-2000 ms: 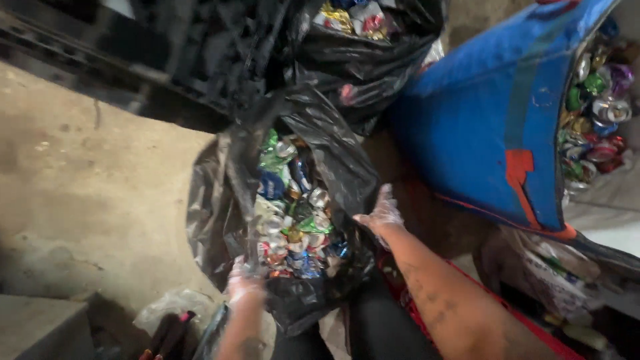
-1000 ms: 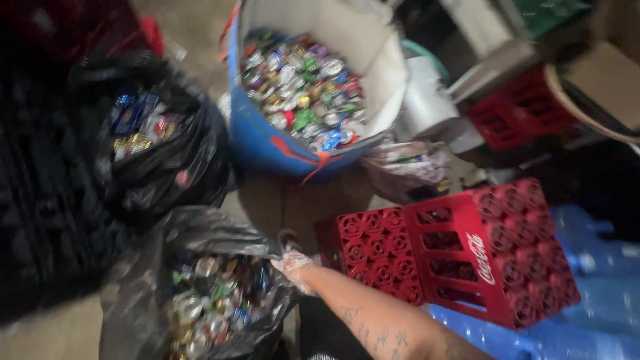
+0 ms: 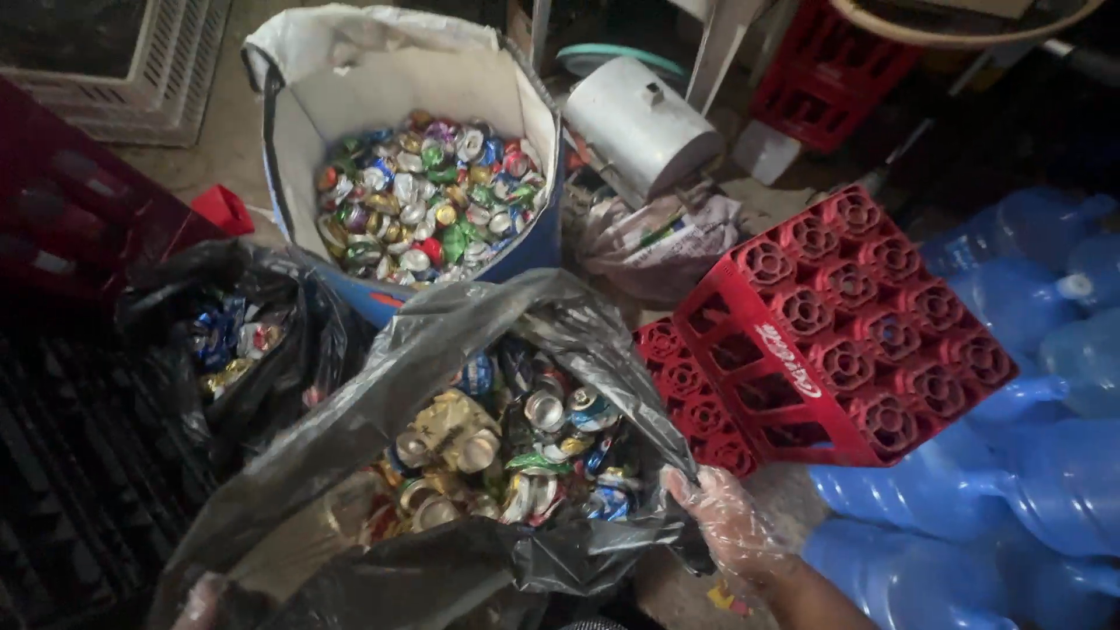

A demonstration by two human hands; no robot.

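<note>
A black plastic bag (image 3: 411,341) stands wide at the bottom centre, with crushed aluminium cans (image 3: 542,437) inside. My right hand (image 3: 722,516), in a clear plastic glove, grips the bag's rim on the right. At the bottom left my left hand (image 3: 203,602) is partly visible at the bag's near-left edge; its fingers are mostly hidden. Just behind the bag stands a large blue sack with a white lining (image 3: 385,87), holding many crushed cans (image 3: 429,201). A second black bag (image 3: 324,350) with crushed cans (image 3: 232,341) sits to the left.
Red Coca-Cola bottle crates (image 3: 787,376) stand right of the bag, beside large blue water jugs (image 3: 927,490). A white cylinder (image 3: 643,127) and a pale bag (image 3: 669,254) lie behind. Black plastic crates (image 3: 79,472) are at the left, a light grey crate (image 3: 175,79) at the upper left.
The view has swung strongly toward the blue sack and red crates. The held black bag now stands next to the blue sack, its rim overlapping the sack's front edge, where a gap showed before.
</note>
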